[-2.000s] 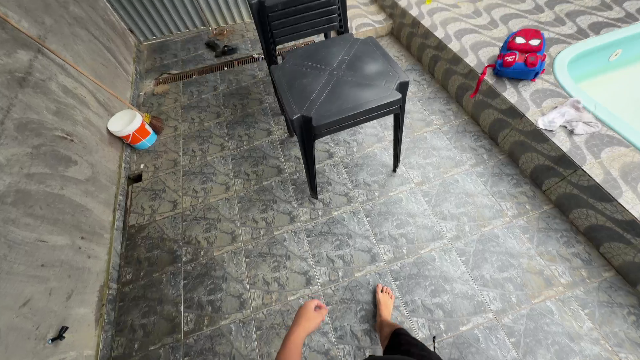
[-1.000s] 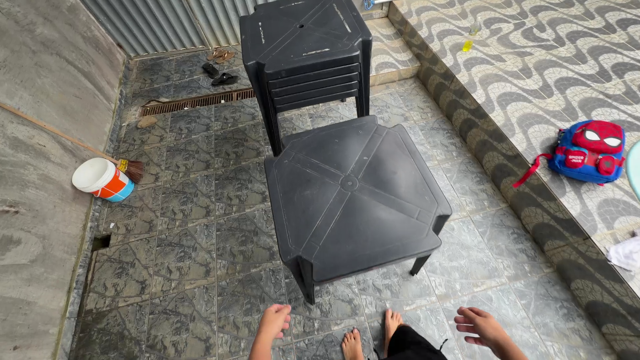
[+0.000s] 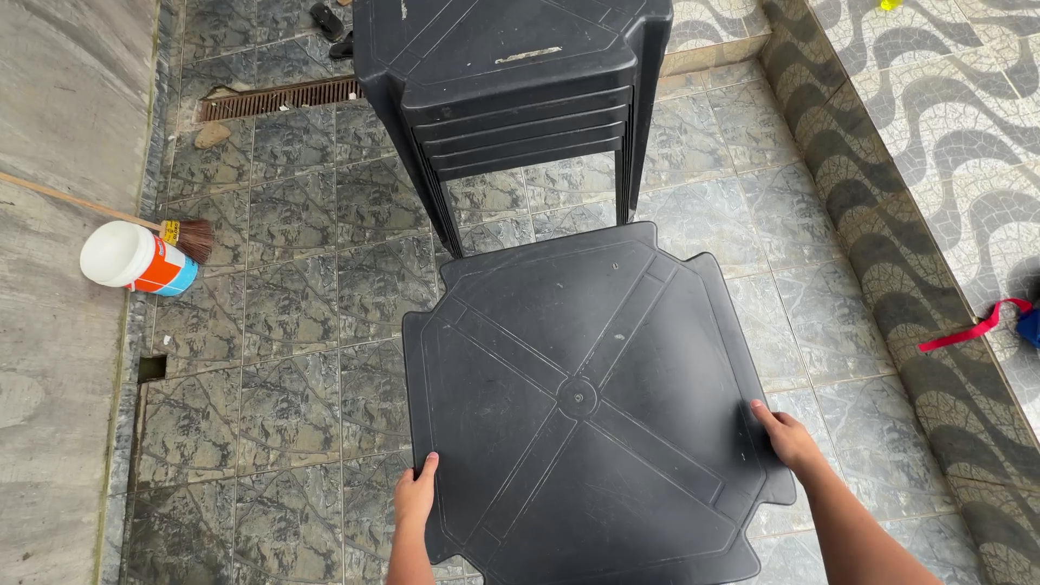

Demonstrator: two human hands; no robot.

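A square black plastic table (image 3: 578, 396) fills the lower middle of the head view, its scuffed top facing up and its legs hidden beneath. My left hand (image 3: 416, 490) grips its left edge, thumb on top and fingers out of sight under the rim. On the opposite edge, my right hand (image 3: 782, 435) holds on the same way. Just beyond it stands a stack of similar black plastic tables (image 3: 520, 81), nested one in another. From this angle I cannot tell whether the single table's legs touch the floor.
At the left, a white, orange and blue bucket (image 3: 138, 258) lies tipped beside a broom (image 3: 193, 240) by the concrete wall (image 3: 65, 390). A floor drain grate (image 3: 280, 99) and black footwear (image 3: 327, 22) are farther back. A raised patterned tile ledge (image 3: 886, 244) runs along the right, with a red strap (image 3: 963, 335) over it.
Both hands, apart from the single table one second ago, now hold its side edges. The view has shifted closer over the tables.
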